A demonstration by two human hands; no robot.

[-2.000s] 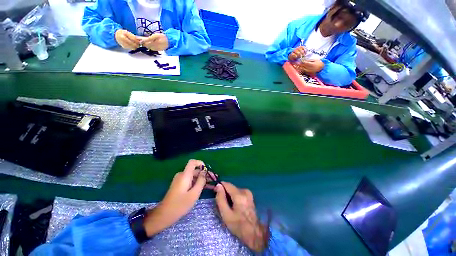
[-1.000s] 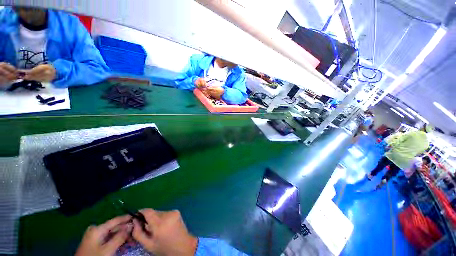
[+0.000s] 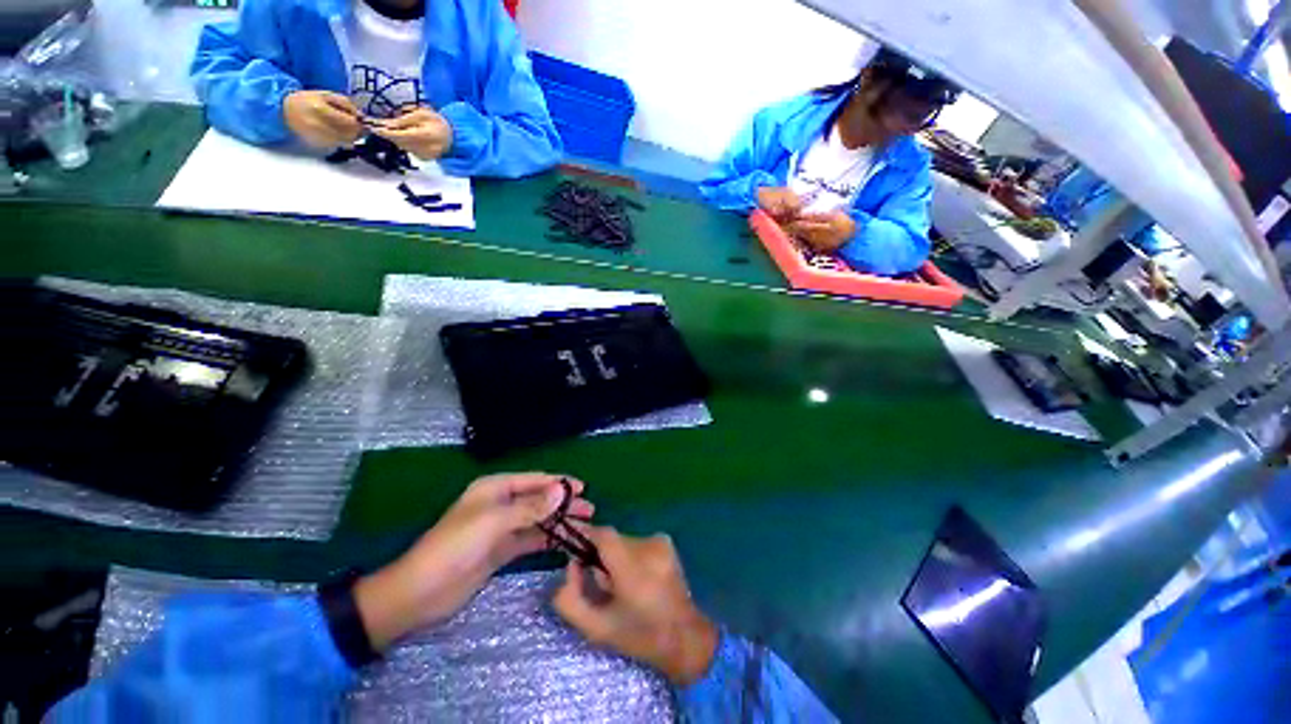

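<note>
My left hand (image 3: pixel 489 526) is raised over the bubble wrap sheet (image 3: pixel 510 662) in front of me and pinches one end of a small thin black part (image 3: pixel 568 529). My right hand (image 3: pixel 639 601) is just right of it, with its fingertips on the lower end of the same dark part. The part looks looped or branched; its exact shape is too small to tell. Behind my hands a black housing (image 3: pixel 566 371) with two small silver brackets lies on bubble wrap. Another black housing (image 3: pixel 135 389) lies at the left.
A glossy black panel (image 3: pixel 977 611) lies at the right. Two people in blue smocks sit opposite, one at a white sheet (image 3: pixel 297 191), one at a red tray (image 3: pixel 864 282). A pile of black parts (image 3: pixel 591 215) lies between them. A slanting rail is at upper right.
The view swung right, then back left. My hands stay together around the small dark part, now with the fingers of the left hand more spread.
</note>
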